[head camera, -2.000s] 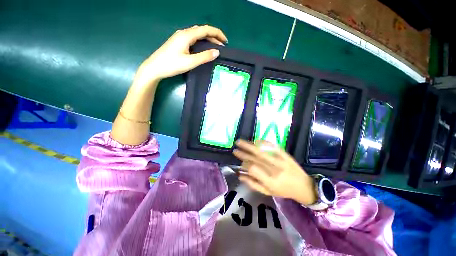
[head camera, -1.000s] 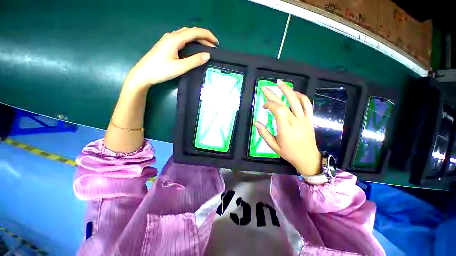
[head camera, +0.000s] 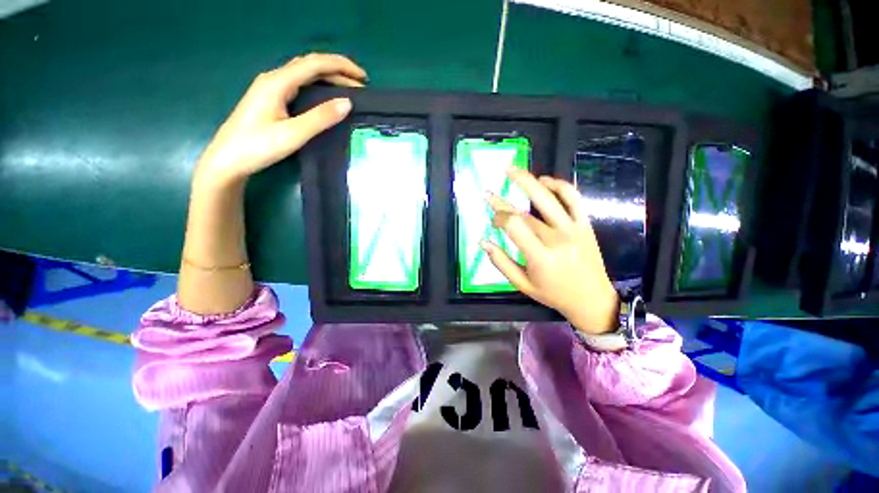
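Note:
The black foam tray (head camera: 439, 313) lies on the green bench top and holds phones in four slots. The far-left phone (head camera: 386, 212) and the second phone (head camera: 472, 231) show bright white screens with green borders and diagonals. The third phone (head camera: 610, 183) is dark with glare across it. The fourth phone (head camera: 714, 217) shows a dim grey screen with green lines. My left hand (head camera: 275, 116) is curled round the tray's far left corner. My right hand (head camera: 549, 241) is over the second phone, fingers apart, holding nothing; whether a fingertip touches the screen I cannot tell.
Another black tray (head camera: 814, 279) with dark phones stands at the right on the green bench top (head camera: 125, 154). A white rail (head camera: 704, 43) and a brown board (head camera: 761, 29) run along the far side. A blue sleeve (head camera: 810, 376) shows at the lower right.
My right hand has moved from the tray's near edge up over the second phone, its fingers lower on the screen than a second ago. The tray and left hand appear further left in view.

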